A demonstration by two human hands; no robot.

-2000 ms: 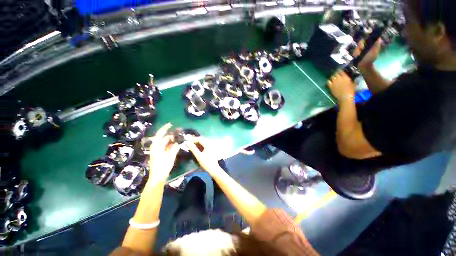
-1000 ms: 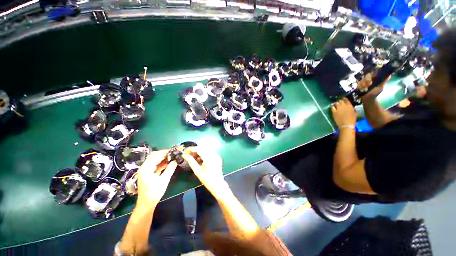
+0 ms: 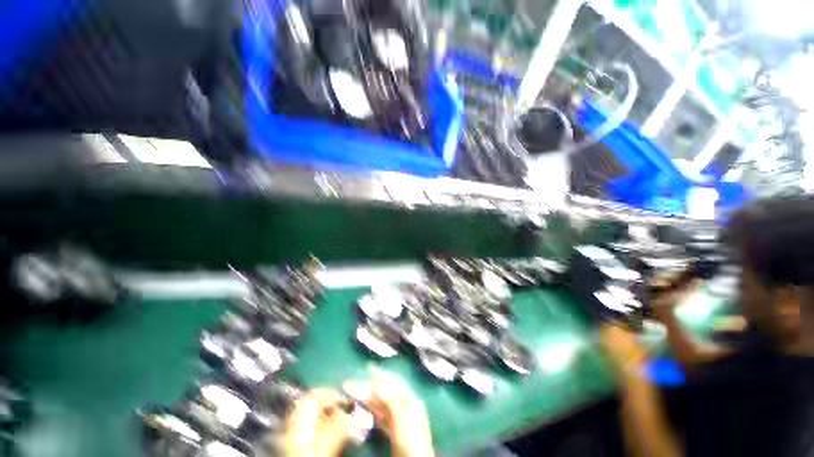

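The picture is heavily blurred. My left hand and my right hand are close together at the bottom edge, over the green bench. A small dark and pale part shows between their fingertips; its details are lost in blur. A cluster of round black units with silver-white centres lies just beside and beyond my left hand. A second cluster of the same units lies beyond my right hand. My wrists are cut off by the bottom edge.
A blue bin holding dark and white parts stands beyond the dark green strip. A person in black sits at the right, by a black box-shaped fixture. More units lie at the far left.
The view has tilted up, so bench and hands sit lower and the blue bin has come into view. My hands remain together around the small part.
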